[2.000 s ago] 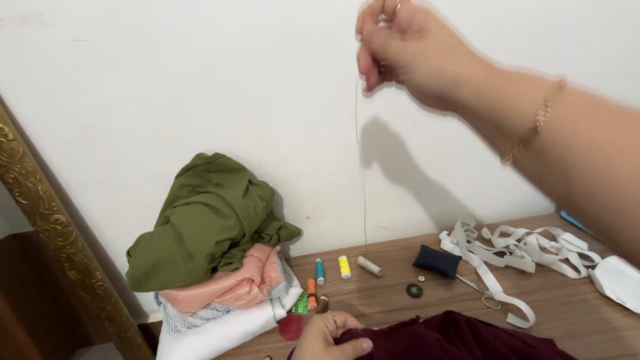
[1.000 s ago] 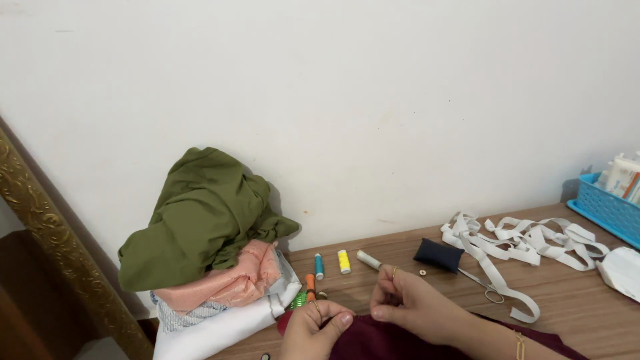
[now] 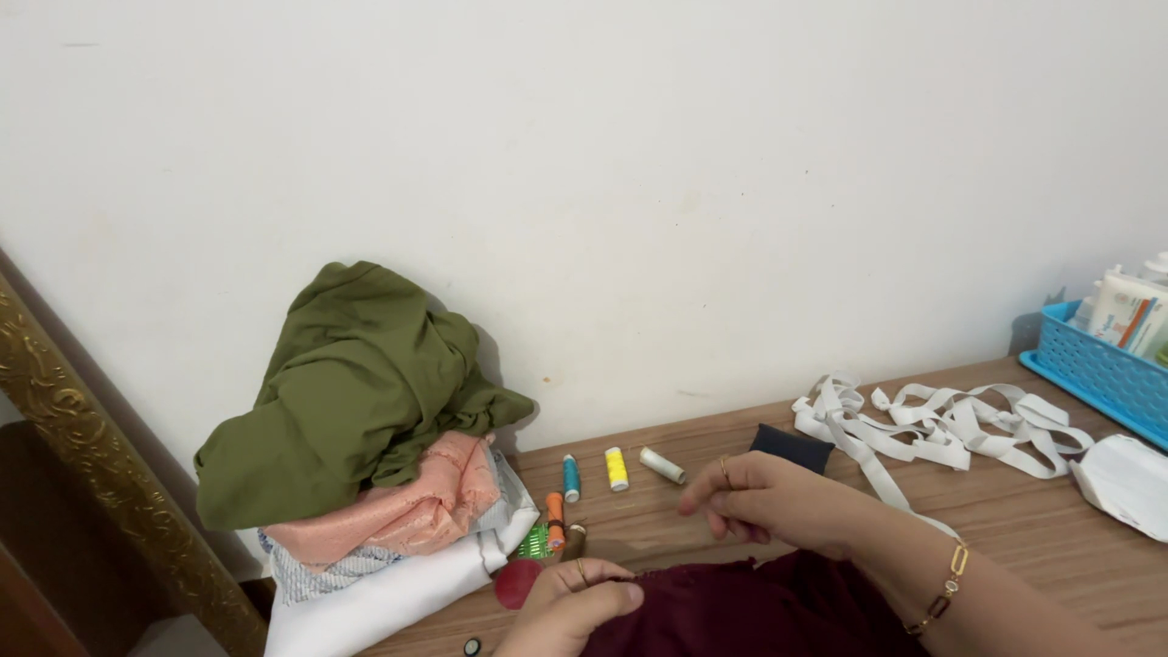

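Observation:
My left hand pinches the edge of a dark maroon cloth between thumb and fingers, at the bottom middle. My right hand is above the cloth's right part, its fingers curled together; whether a needle or thread is between them cannot be made out. Behind the hands lie a teal thread spool, a yellow spool and a whitish spool. A small black cushion is partly hidden behind my right hand. An orange spool and a brown one lie beyond my left hand.
Folded fabrics with an olive green cloth on top stand at left, near a carved gold frame. White elastic lies tangled at right, before a blue plastic basket of tubes. A dark button is near the front.
My right hand, raised high with a thread hanging from it two seconds ago, came down beside my left hand and is now a little apart from it, to the right. The left still grips the cloth.

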